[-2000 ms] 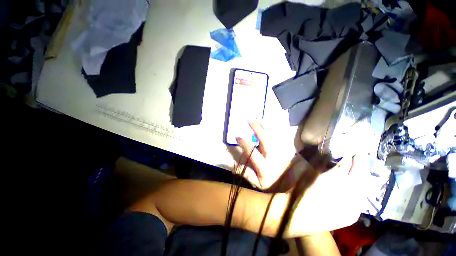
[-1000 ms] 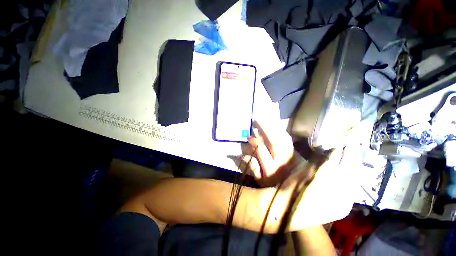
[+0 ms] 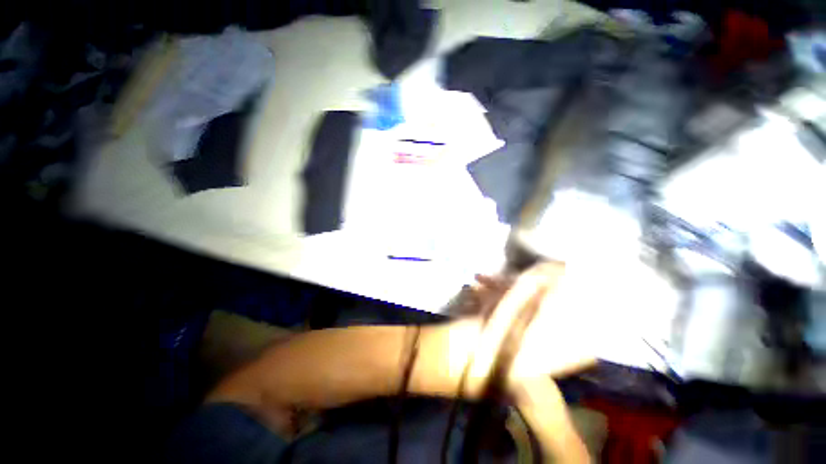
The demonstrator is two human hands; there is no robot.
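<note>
The view is blurred and glare-lit. The smartphone lies on the table, washed out, only its dark end edges and a red mark showing. My left forearm crosses from the lower left; my left hand seems to be the overexposed shape at its right end, fingers not readable. My right forearm shows below it. Fingers, seemingly of my right hand, show blurred above the crossing arm, off the phone. A dark cut piece lies left of the phone, and a blue scrap beyond it.
White crumpled material partly covers a dark piece at the left. Dark cut pieces are heaped beyond the phone. The sewing machine is a glaring blur at the right. Dark cords hang close to the camera. Something red is below right.
The fingers that were at the phone's lower end have moved right, away from it. The view has shifted and blurred, and glare now covers the phone and machine.
</note>
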